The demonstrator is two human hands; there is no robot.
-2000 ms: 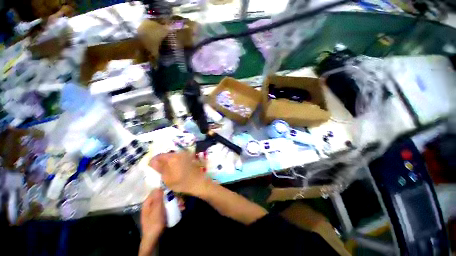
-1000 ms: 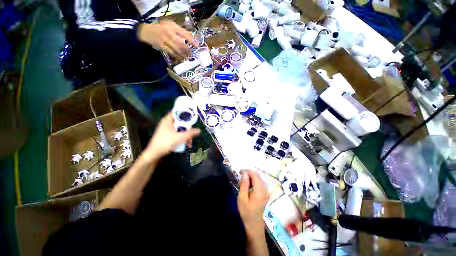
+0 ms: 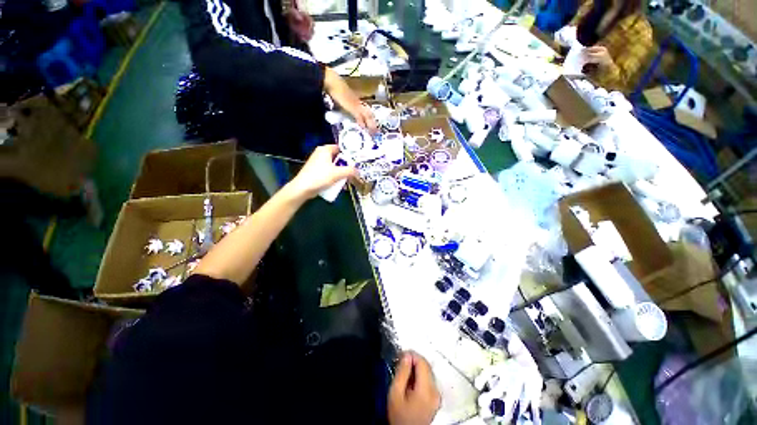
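Observation:
My left hand [image 3: 324, 172] reaches out at upper centre, over the far end of the bench. It grips a white handheld fan [image 3: 355, 143]; the ringed head is above my fingers and a white part of the handle shows below them. My right hand [image 3: 413, 390] is low at the bench's near edge, fingers curled; whether it holds something small cannot be told. Blue battery cells [image 3: 415, 189] and white fan parts [image 3: 383, 247] lie on the bench beyond. Rows of small glossy black squares [image 3: 471, 309] lie nearer, right of centre.
Another person's hand [image 3: 353, 104] is close beyond my left hand. A floor carton [image 3: 116, 267] with white star-shaped parts stands left. A metal fixture [image 3: 602, 319] stands right, near a carton [image 3: 656, 236]. A second person's hand [image 3: 599, 58] shows at the upper right.
My left hand has moved forward with the fan, to the other person's hand. My right hand appears lower, with fingers more curled. The view has shifted, showing more of the far bench.

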